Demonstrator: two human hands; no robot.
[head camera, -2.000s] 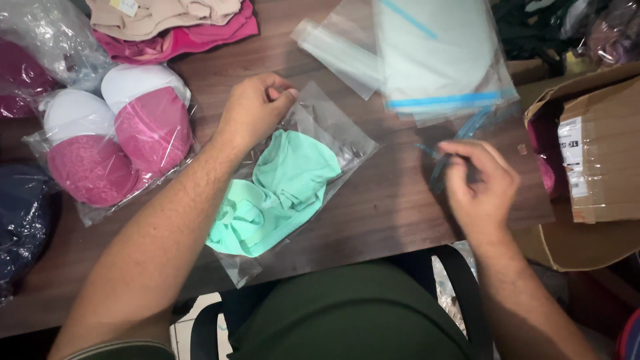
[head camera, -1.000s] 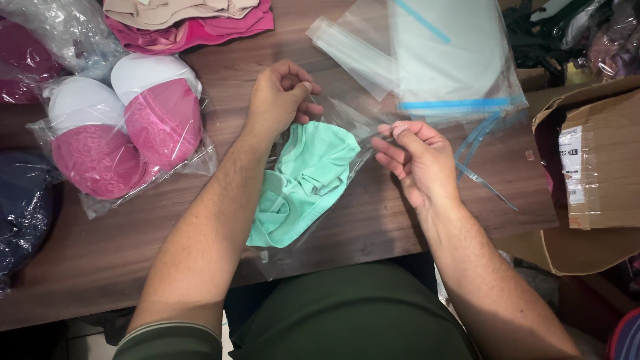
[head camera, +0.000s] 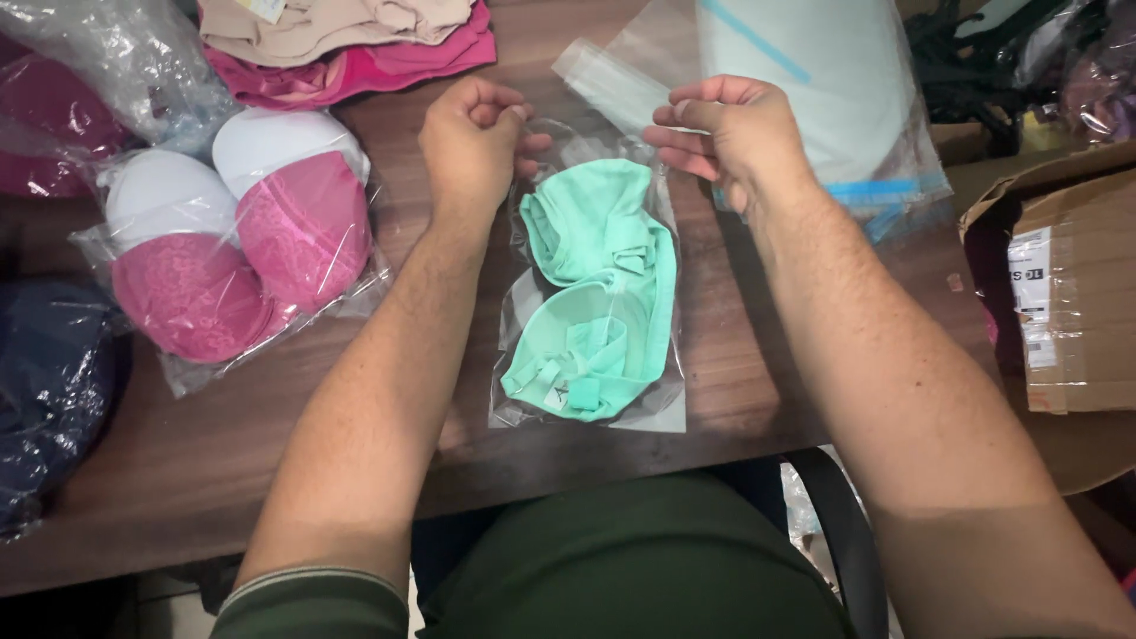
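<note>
A mint-green bra (head camera: 599, 293) lies folded inside a clear plastic bag (head camera: 661, 413) on the wooden table, between my forearms. At the bag's upper left is my left hand (head camera: 484, 133), thumb and forefinger together on what seems to be the bag's top edge. My right hand (head camera: 723, 133) is at the upper right corner, its fingertips pinched close to the clear film. The film is so transparent that its exact edge at both hands is hard to make out. A small tag with writing shows on the bra's lower cup.
Left of my left forearm lies a bagged pink and white bra (head camera: 306, 231). Folded beige and pink garments (head camera: 355, 71) are behind it, a dark blue bagged item (head camera: 44, 390) at far left. Clear bags with blue strips (head camera: 808, 98) lie behind my right hand; an open cardboard box (head camera: 1078, 293) stands right.
Both hands have moved to the top of the bag, and the bagged bra now lies straighter, where before it was slanted. My right hand no longer has the blue strips at its fingers.
</note>
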